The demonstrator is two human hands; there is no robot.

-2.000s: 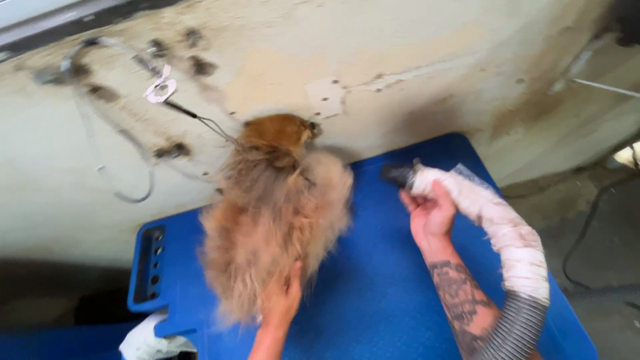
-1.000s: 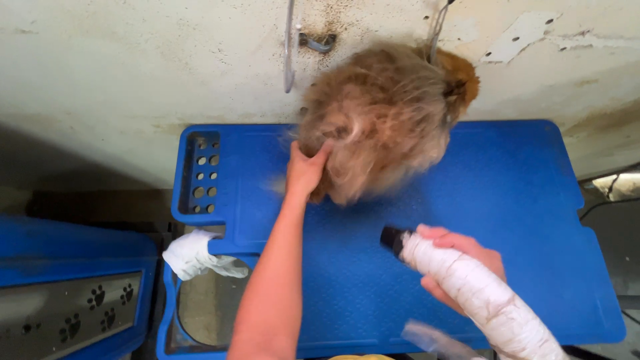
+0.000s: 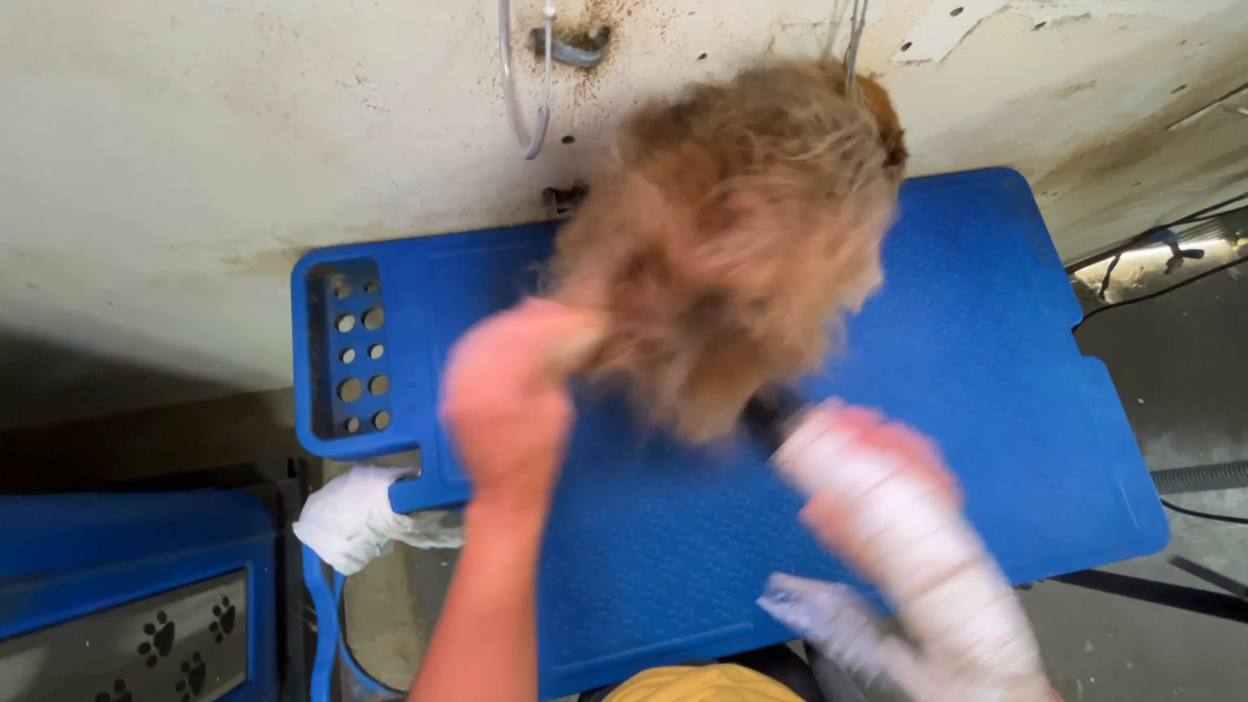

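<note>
A long-haired brown dog stands on a blue plastic grooming table, blurred, its darker orange-brown head at the upper right against the wall. My left hand is closed at the dog's rear left side and seems to grip its fur or tail; blur hides exactly what. My right hand holds a dryer hose wrapped in white tape. Its black nozzle points at the lower edge of the coat, close to or touching it. A thin tether runs up from near the dog's neck.
Behind the table stands a stained wall with a metal hook and a hanging clear tube. A white cloth hangs at the table's left notch. A blue unit with paw prints is at lower left. Black cables lie at right.
The nozzle, apart from the dog a second ago, is now at its coat. Two seconds ago my left hand was lower on the dog's back. The view has shifted since then.
</note>
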